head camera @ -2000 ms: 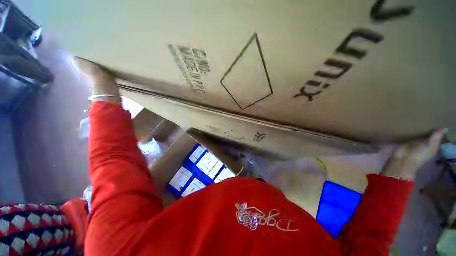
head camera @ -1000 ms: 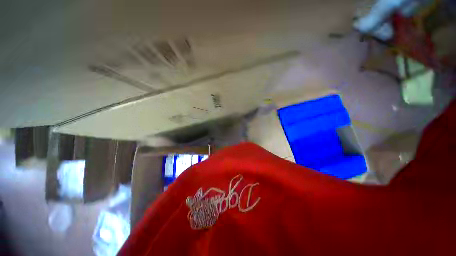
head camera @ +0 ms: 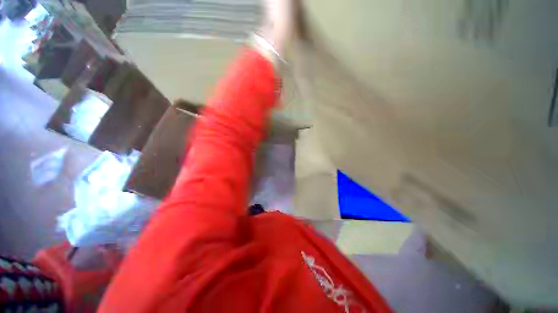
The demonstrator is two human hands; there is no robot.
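A large brown shipping carton [head camera: 477,140] fills the right side, tilted and blurred, with faint dark print at its top. My left hand [head camera: 281,21] is at the carton's left edge near the top of the picture. It is blurred and partly cut off, and appears to grip that edge. My right hand is not visible. Below the large carton, a bright blue piece [head camera: 367,202] shows beside brown cardboard; the large carton covers part of it.
A thick stack of flat cartons [head camera: 189,24] lies at the top left. Open brown cartons [head camera: 128,107] stand on the left, one with white plastic inside. A heap of crumpled clear plastic [head camera: 104,195] lies nearer me. Red material [head camera: 82,269] and a patterned cloth [head camera: 24,284] are at the lower left.
The large carton has swung from the upper left to the right side and covers much of the blue piece. My left arm has come back into view; my right hand, seen earlier, is out of view.
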